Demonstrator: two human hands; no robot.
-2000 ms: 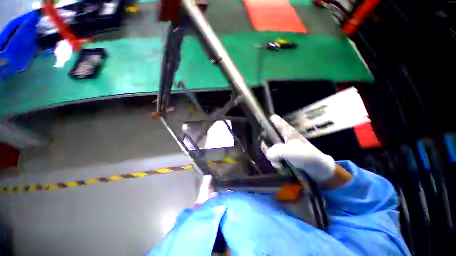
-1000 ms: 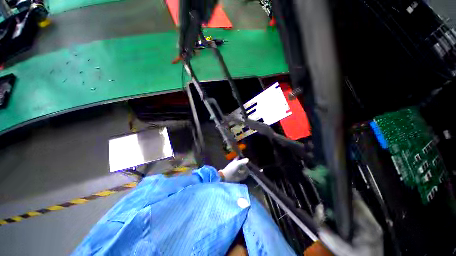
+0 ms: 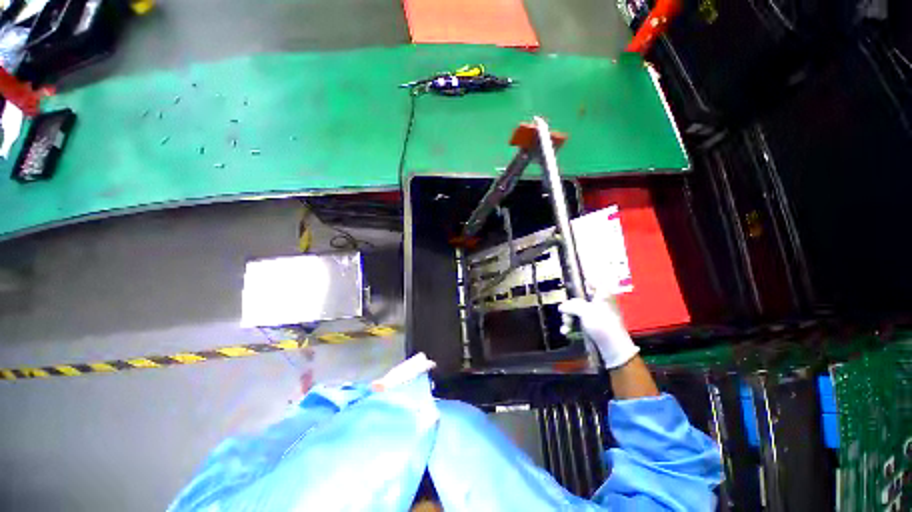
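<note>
An open, dark carrier frame with a silvery right rail (image 3: 562, 215) and orange-brown corner blocks stands tilted over a black bin (image 3: 425, 270) below the bench edge. My right hand (image 3: 600, 328), in a white glove, is closed around the near part of that rail. My left hand (image 3: 404, 372), also in a white glove, is at the bin's near left side, left of the frame; it is small and partly hidden by the sleeve, so its grip is unclear. A white slotted plate (image 3: 603, 250) shows behind and through the frame.
A green-matted bench (image 3: 310, 130) bears scattered screws, a screwdriver with a yellow handle (image 3: 468, 73) and a black screw tray (image 3: 43, 146). A red sheet (image 3: 655, 270) lies right of the bin. Black racks and a green board (image 3: 880, 430) are at right. A silvery panel (image 3: 302, 288) is left.
The frame has moved from close in front of the camera to over the bin. My right hand has moved forward and left with it. My left hand has moved left, away from the frame.
</note>
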